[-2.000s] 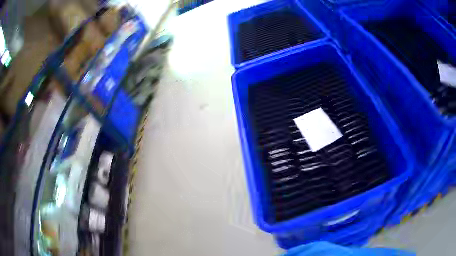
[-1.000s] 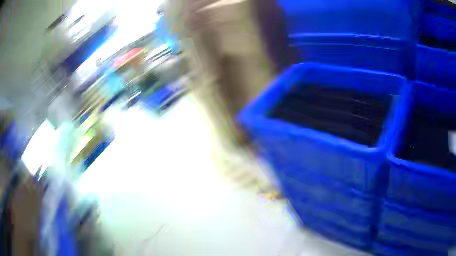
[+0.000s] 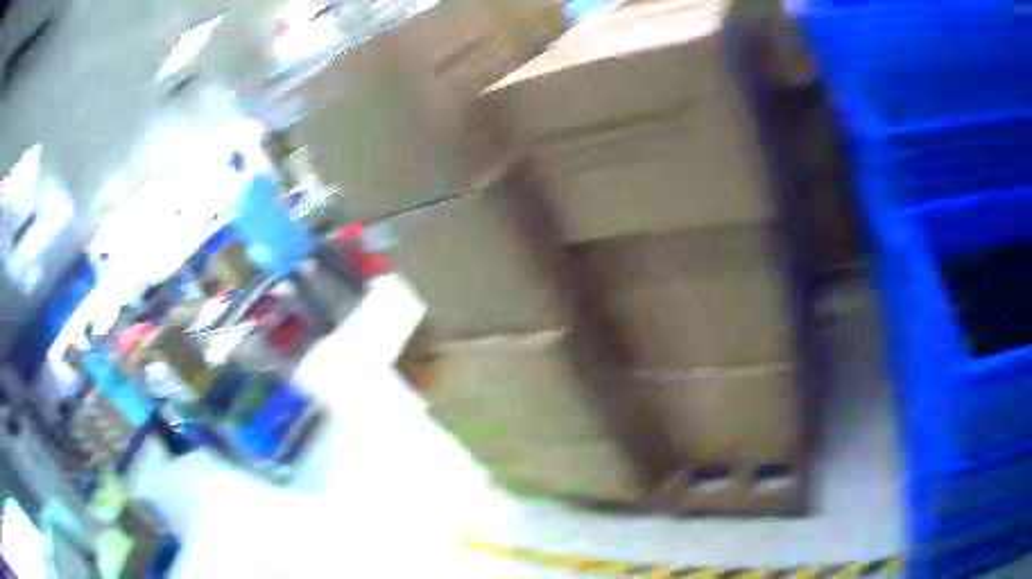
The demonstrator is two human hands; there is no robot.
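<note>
Neither of my hands is in the picture. Nearest on the right stand stacked blue crates (image 3: 971, 435), cut off by the right edge. One crate has a dark filling (image 3: 996, 296), too blurred to tell more. Beyond them, large brown cartons (image 3: 668, 170) are stacked on a brown pallet-like base (image 3: 741, 486) with two openings. More brown cartons (image 3: 475, 271) stand beside them to the left.
Yellow and black marking tape (image 3: 634, 569) crosses the pale floor (image 3: 373, 486) in front of the cartons. Further off on the left are a blurred person in light blue (image 3: 269, 226), a low blue container (image 3: 266, 418) and cluttered benches.
The view has swung from above the blue crates to the cartons and hall. The crates have shifted to the right edge, and the cartons now fill the middle.
</note>
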